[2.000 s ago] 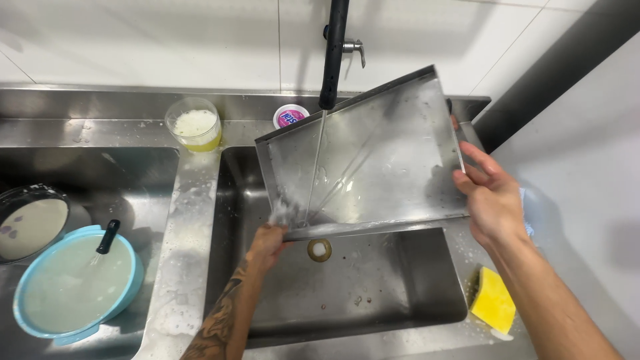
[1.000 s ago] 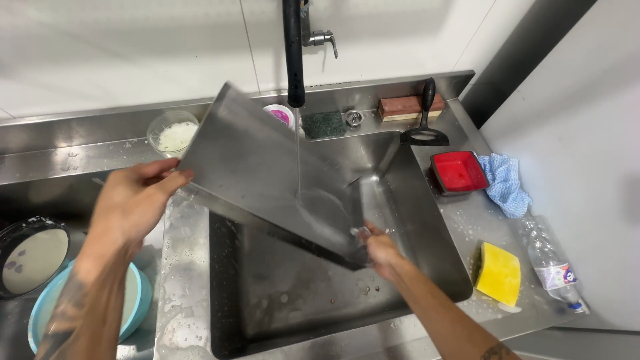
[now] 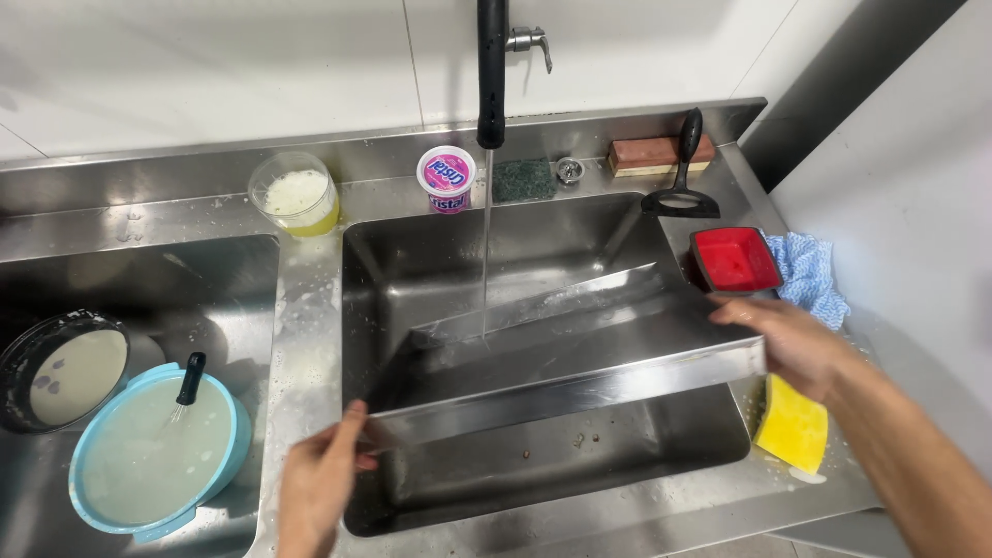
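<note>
A rectangular metal tray (image 3: 558, 341) with raised sides is held tilted over the right sink basin (image 3: 620, 442). My left hand (image 3: 322, 480) grips its near left corner, thumb on top. At the right end, my right hand (image 3: 783, 341) grips the tray's edge; some of its fingers are hidden behind the metal. A thin stream of water falls from the black faucet spout (image 3: 491, 77) onto the tray's inner face, near its far side. Beside my right hand, on the counter, lies a yellow sponge (image 3: 792, 425).
The left basin holds a blue tub (image 3: 232, 434) of cloudy water with a whisk (image 3: 190, 380) and a dark pan (image 3: 62, 372). Around the right basin stand a cup (image 3: 298, 194), a labelled tub (image 3: 447, 178), a scouring pad (image 3: 523, 180), a scraper (image 3: 682, 174), a red dish (image 3: 736, 260) and a cloth (image 3: 810, 275).
The tray has turned from a steep slant to lie flatter across the basin. My left hand has come down to the tray's near left corner; my right hand has moved up to its right end.
</note>
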